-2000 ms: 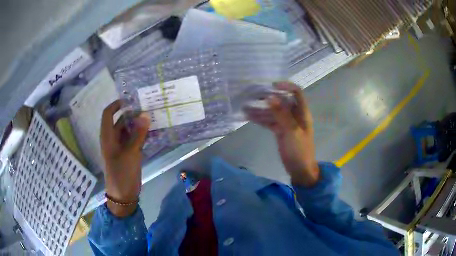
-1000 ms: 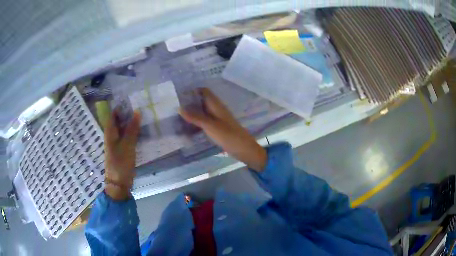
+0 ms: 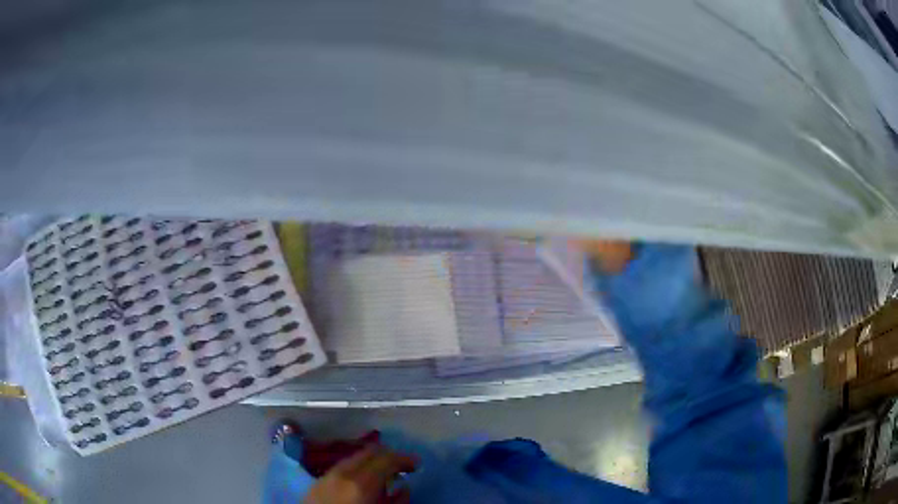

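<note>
My right hand (image 3: 609, 253) reaches into the shelf; only a small blurred part shows below the upper shelf's edge, and what it touches is hidden. My left hand (image 3: 362, 478) is low in front of my body, blurred and cut off by the bottom edge; its grip is unclear. A white sheet (image 3: 394, 307) lies on the shelf. Behind it is a blurred, translucent dimpled surface (image 3: 389, 238), perhaps the clear blister tray. A white punched card tray (image 3: 167, 330) with rows of small dark dumbbell-shaped parts lies at the left.
A grey upper shelf panel (image 3: 414, 128) covers the top half of the view. Brown-grey ribbed dividers (image 3: 788, 295) stand at the right of the shelf. Lined papers (image 3: 551, 310) lie mid-shelf. Cardboard boxes (image 3: 855, 354) and a rack are at the far right, above the floor.
Both hands have left the labelled clear tray. My left hand has dropped toward my body; my right hand has moved right and deeper into the shelf. The upper shelf now covers more of the view.
</note>
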